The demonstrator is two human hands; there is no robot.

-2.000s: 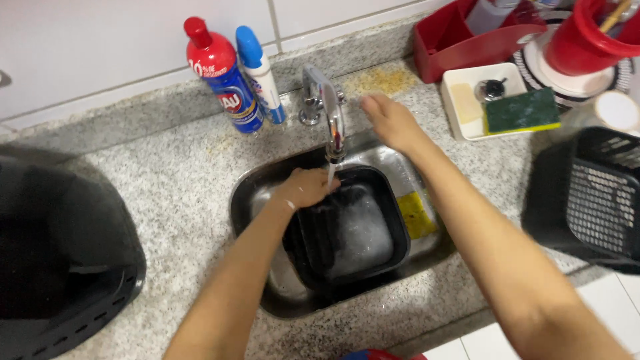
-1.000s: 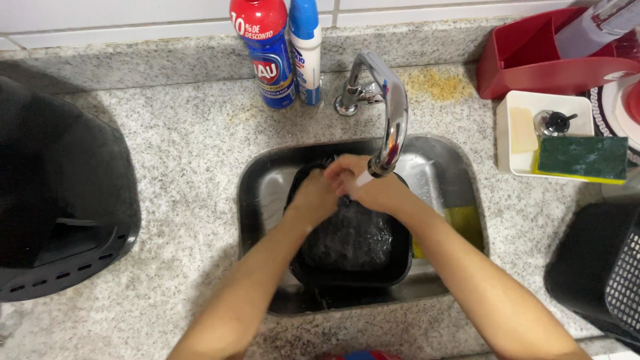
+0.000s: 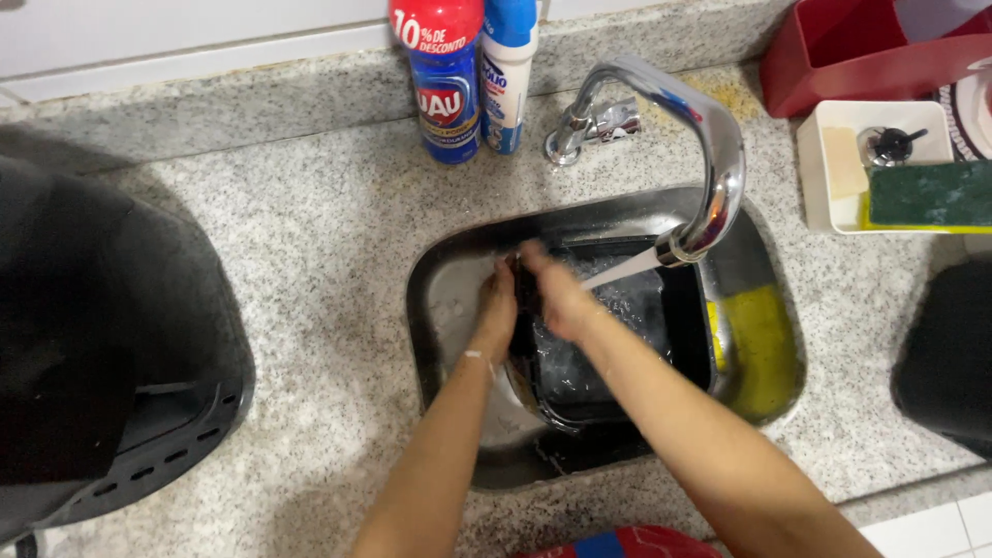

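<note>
A black square basket or pan sits in the stainless steel sink, with water in it. Water runs into it from the curved chrome faucet. My left hand is at the basket's left side, on the outer face of a dark upright part, perhaps its handle. On the inner face of that part is my right hand, blurred, close to the water stream. The exact grip of both hands is hard to make out. A yellow cloth lies at the right side of the sink.
Left stands a large black appliance body. Behind the sink are a blue and red bottle and a white bottle. Right are a white tray with a green sponge, a red organizer and a black perforated container.
Both hands, together near the faucet's outlet a second ago, are now at the basket's left side. Two seconds ago my right hand was beside the faucet's base. The view has shifted closer.
</note>
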